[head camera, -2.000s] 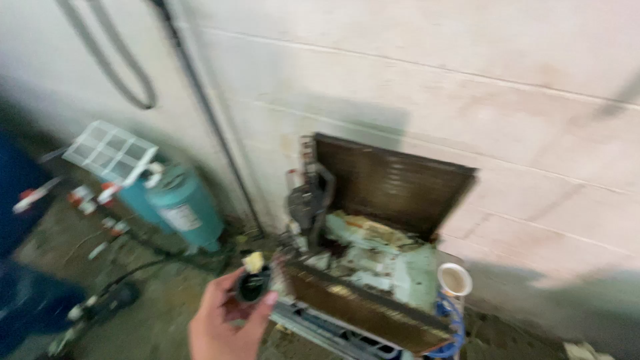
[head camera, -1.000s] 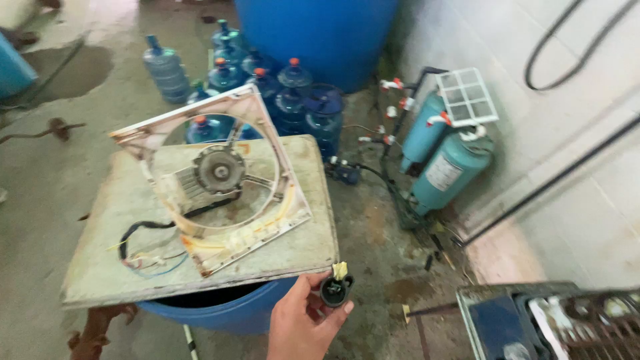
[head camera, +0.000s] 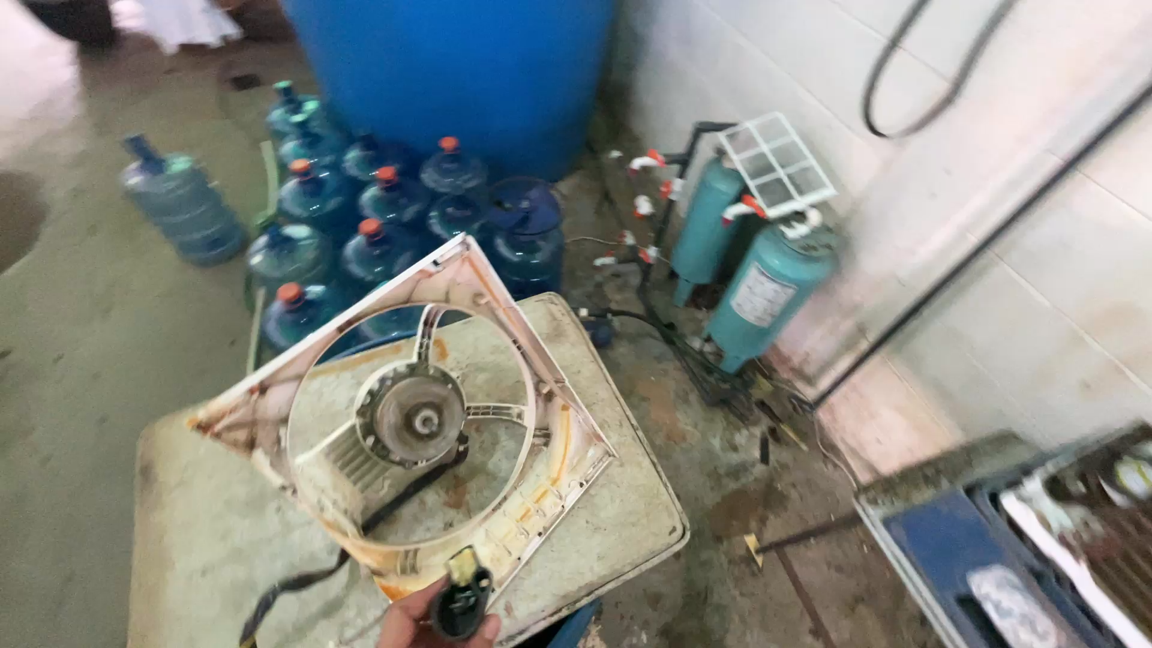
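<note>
My left hand, at the bottom edge, grips a small black cup-shaped part with a yellowish piece at its top. Just beyond it, a dirty white plastic fan frame with a round opening lies on a worn, pale board. Spokes hold an electric motor in the middle of the opening. A black-sleeved cable runs from the motor to the lower left. Part of a blue container shows under the board. My right hand is out of view.
Water jugs stand beyond the board, before a large blue tank. Teal cylinders with a white grille on top stand by the wall. An open case with dirty parts is at the lower right.
The view has swung left from the wall and open case to the fan frame. My left hand, still holding the black part, is now in front of the frame's lower corner.
</note>
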